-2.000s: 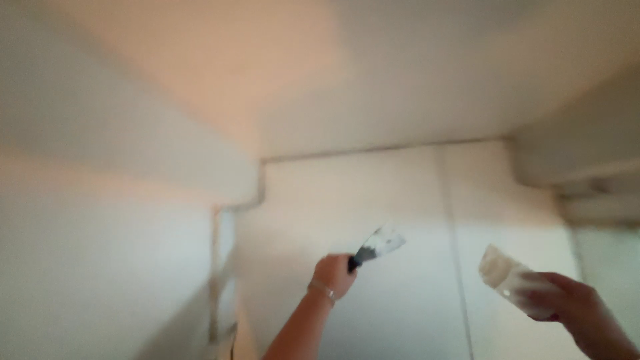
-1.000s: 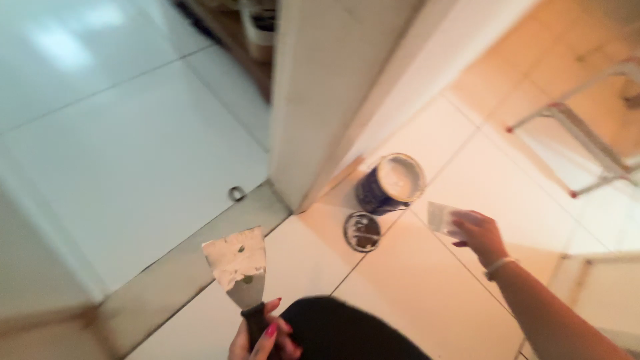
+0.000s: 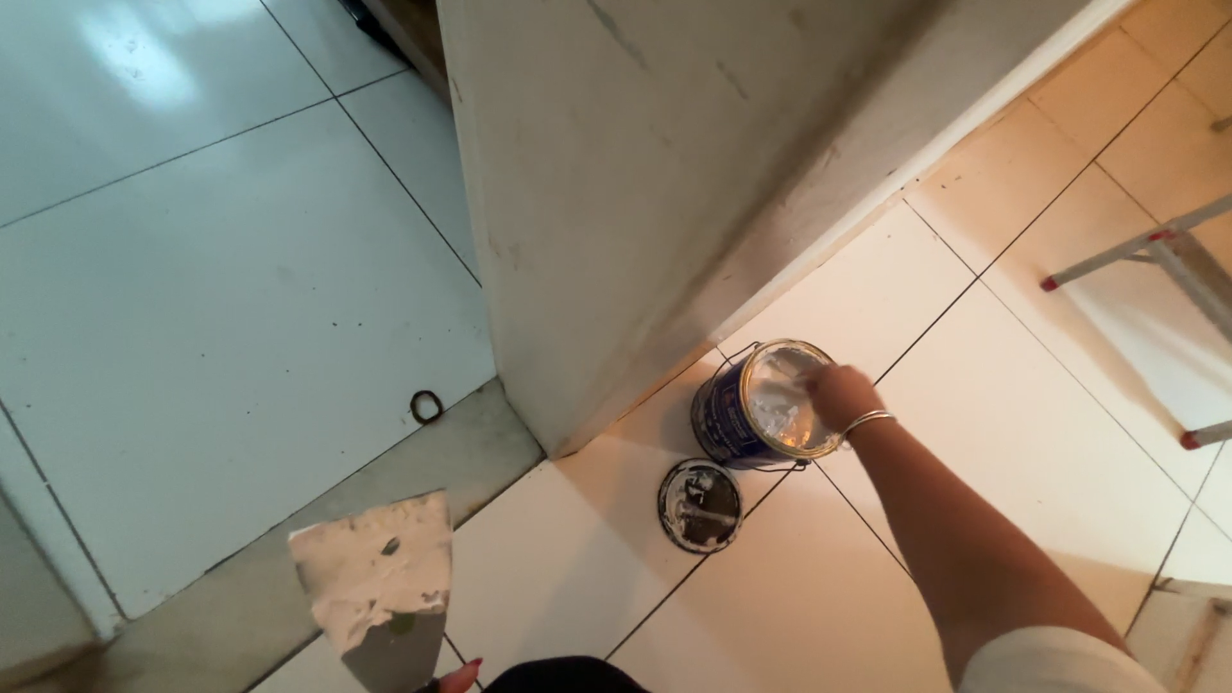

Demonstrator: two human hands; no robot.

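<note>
Only a fingertip and part of my left hand (image 3: 457, 678) show at the bottom edge, at the handle of a putty knife (image 3: 390, 650). Its wide blade points up and is coated with off-white putty (image 3: 380, 563). My right hand (image 3: 847, 397) reaches into the mouth of an open blue metal can (image 3: 722, 414), fingers closed on a scraper that is mostly hidden by the fingers. Whitish paste (image 3: 778, 409) fills the inside of the can. Beside the can, a round lid (image 3: 700, 506) smeared with white lies on the floor tiles.
A wall end (image 3: 616, 221) with scuff marks rises just behind the can. Left of it, a stone threshold (image 3: 337, 520) borders white tiles, where a small dark ring (image 3: 426, 407) lies. Legs of a metal stepladder (image 3: 1107, 265) with red feet stand at the right.
The view has swung from the wall surfaces down to the floor. My right hand has moved from beside the can to inside its mouth. My left hand has sunk toward the bottom edge.
</note>
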